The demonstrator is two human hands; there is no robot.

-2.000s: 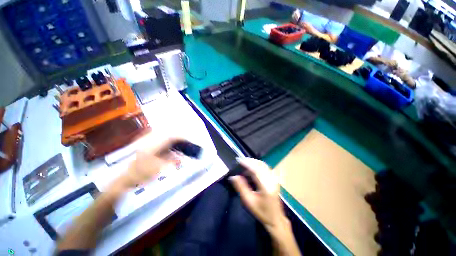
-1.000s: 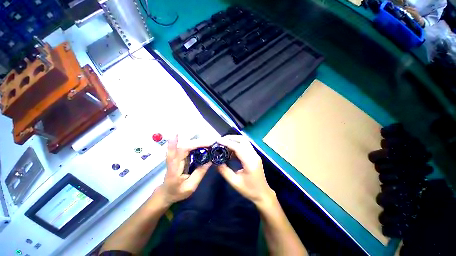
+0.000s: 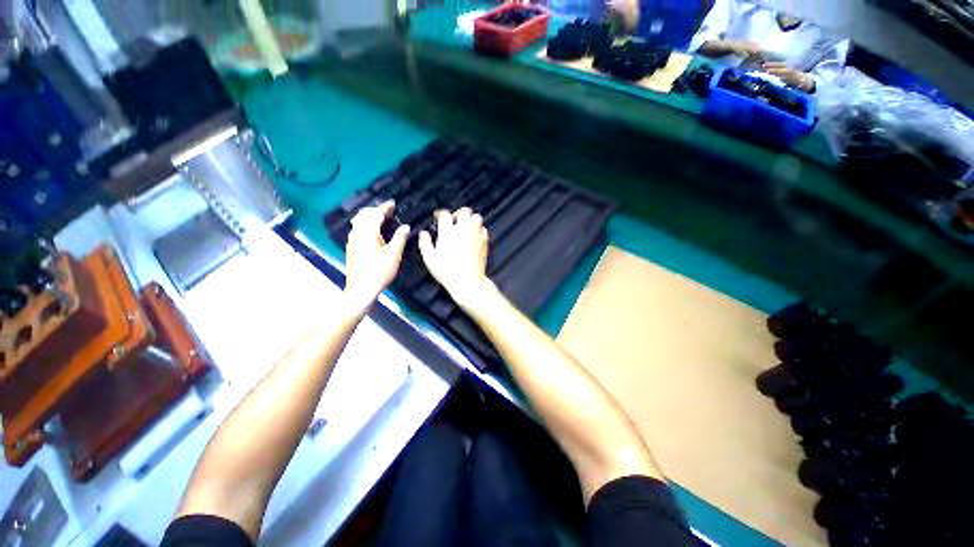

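Observation:
My left hand (image 3: pixel 374 254) and my right hand (image 3: pixel 459 252) are side by side over the left part of the black blister tray (image 3: pixel 534 240). Each hand has its thumb and fingers around a small black plastic housing low at the tray's channels. The housings are mostly hidden by the fingers and blend with the dark tray, so I cannot tell whether they rest in a channel. Other black parts fill the tray's far left part; the channels to the right show bare.
An orange fixture (image 3: pixel 80 331) stands on the white machine at left, near a metal bracket (image 3: pixel 230 176). A cardboard sheet (image 3: pixel 662 353) with piled housings (image 3: pixel 844 417) lies at right. Beyond are a red bin (image 3: pixel 511 29), a blue bin (image 3: pixel 756 110) and a person's hands (image 3: pixel 785 73).
Both hands have moved from above my lap, where they held two housings end-on, forward to the tray. The view has tilted up, showing the bins and people across the line.

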